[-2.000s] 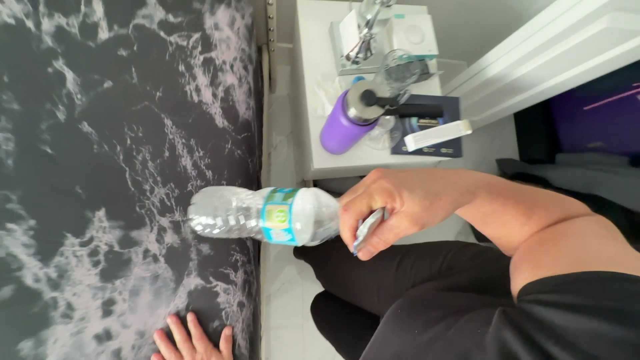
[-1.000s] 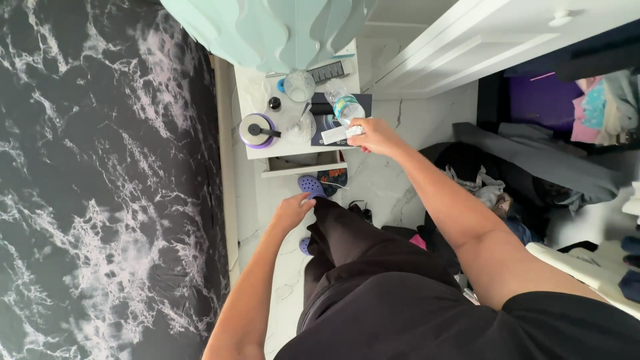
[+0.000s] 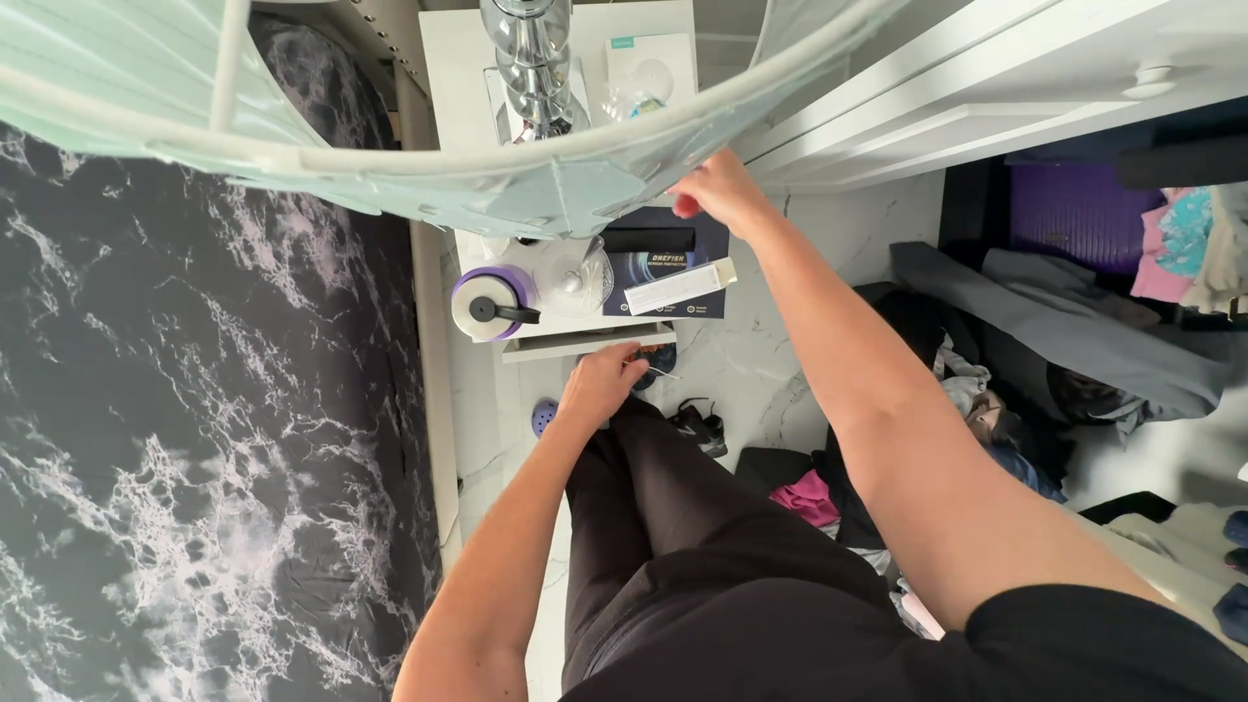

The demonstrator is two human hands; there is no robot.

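My right hand [image 3: 720, 195] reaches over the white nightstand [image 3: 448, 88], its fingertips partly hidden by the pale green lampshade [image 3: 546, 185]; whether they hold anything cannot be told. Beyond the shade's rim, a clear plastic bottle with a blue label [image 3: 643, 102] is at the back, over a white box [image 3: 673, 60]. My left hand [image 3: 600, 385] is just in front of the slightly pulled-out drawer [image 3: 585, 343], fingers bent and their tips close together. A purple bottle with a black-handled lid [image 3: 492, 302], a clear glass vessel [image 3: 570, 278], a narrow white box [image 3: 678, 288] and a dark printed box [image 3: 707, 239] stand or lie nearby.
The chrome lamp base [image 3: 531, 68] stands at the back. A bed with a dark marbled cover [image 3: 244, 487] runs along the left. White cabinetry [image 3: 877, 117] is at right, with clothes [image 3: 1072, 331] heaped below. Shoes [image 3: 700, 426] lie on the floor.
Two seconds ago my right hand held the clear bottle; it now appears farther back on the nightstand. My left hand has left the bed cover for the drawer front. The view has shifted, bringing in the lampshade.
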